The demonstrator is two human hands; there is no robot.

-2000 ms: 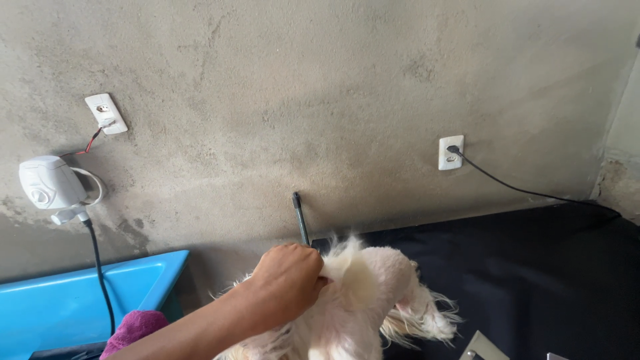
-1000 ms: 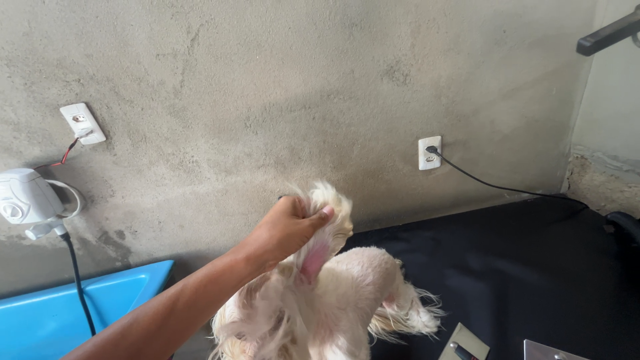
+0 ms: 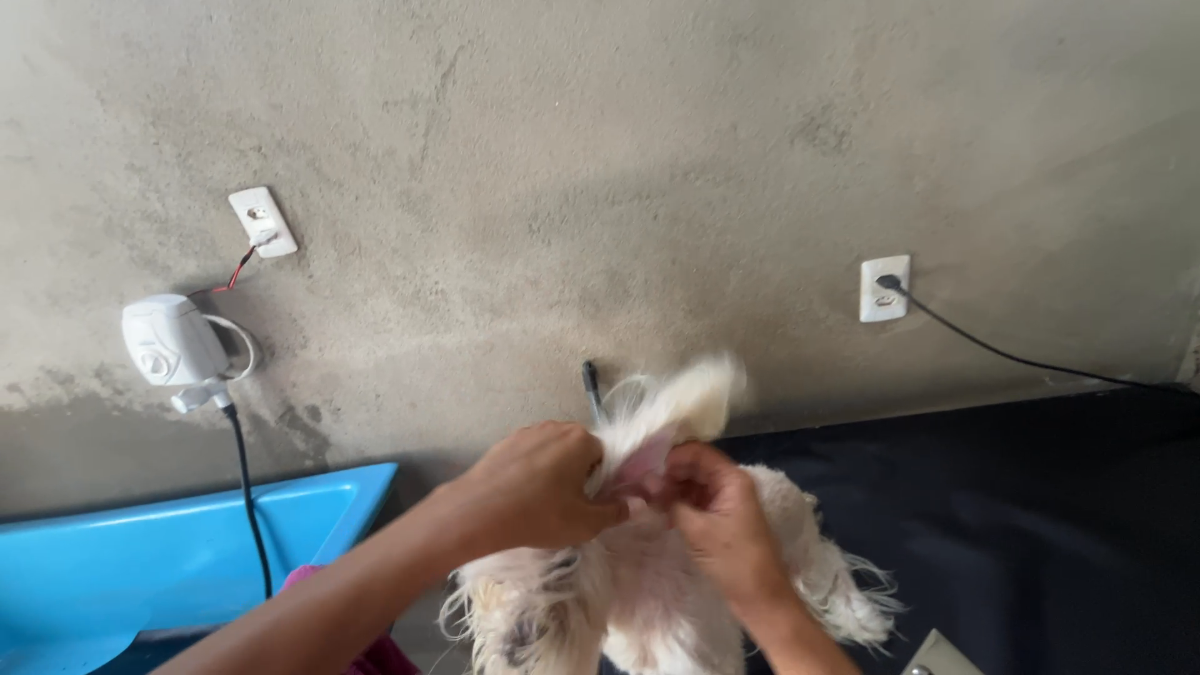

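A white long-haired dog is at the bottom middle, its head toward the lower left and a shaggy paw out to the right. My left hand grips the base of its raised ear, whose pink inner side shows. From the right, my right hand has its fingertips at the same ear's opening, bent and close together. Whether they pinch hair or skin there cannot be seen. The ear's hairy tip is blurred above both hands.
Behind the dog a dark post stands against the concrete wall. A black-covered table lies right, a metal piece at its edge. Left are a blue tub, a white water heater and pink cloth. A black cord runs from a socket.
My right hand has come into view and reached the dog's ear. My left hand, earlier higher on the raised ear, is now at its base.
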